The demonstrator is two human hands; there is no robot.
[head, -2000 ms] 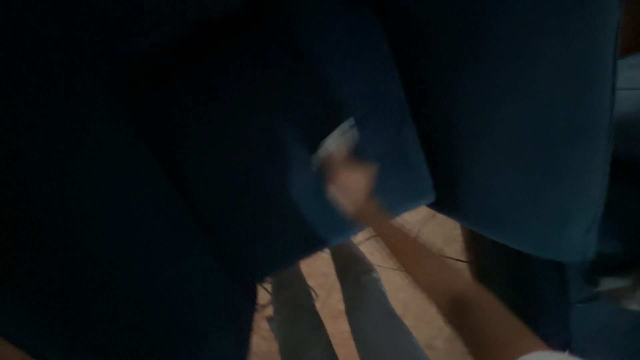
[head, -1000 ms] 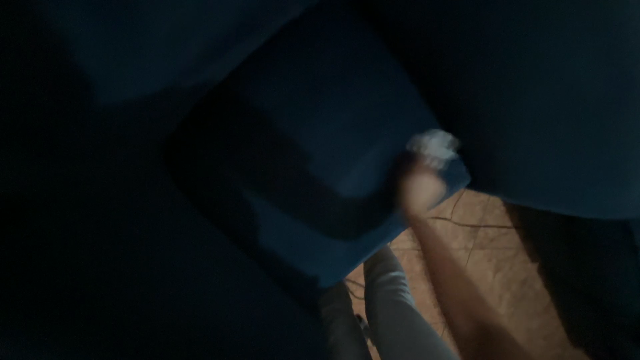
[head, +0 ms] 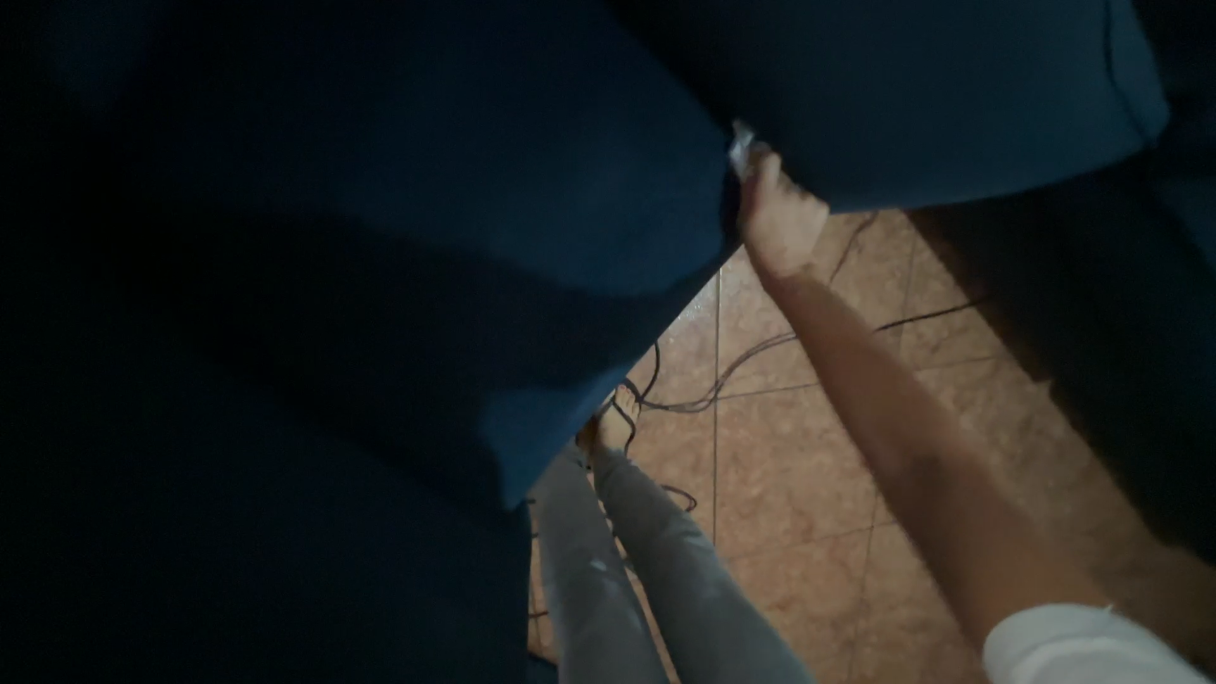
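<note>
My right hand [head: 781, 217] grips a crumpled whitish cloth or wipe [head: 742, 150], most of it hidden by the fingers. The hand is at the right edge of a dark blue upholstered seat cushion [head: 570, 218], beside the gap between it and another blue padded part [head: 950, 104] at the upper right. A white sleeve covers the upper part of this arm. The left side of the cushion lies in deep shadow. My left hand is out of view.
Below the cushion is a brown tiled floor [head: 779, 456] with thin dark cables [head: 750, 356] across it. My legs in grey trousers [head: 674, 570] and a foot in a strapped sandal [head: 619, 418] stand near the cushion's front edge. A dark shape borders the floor at the right.
From the middle of the cushion, my right hand has moved with the whitish cloth to its right edge, beside the neighbouring padded part. The view has shifted, showing more floor.
</note>
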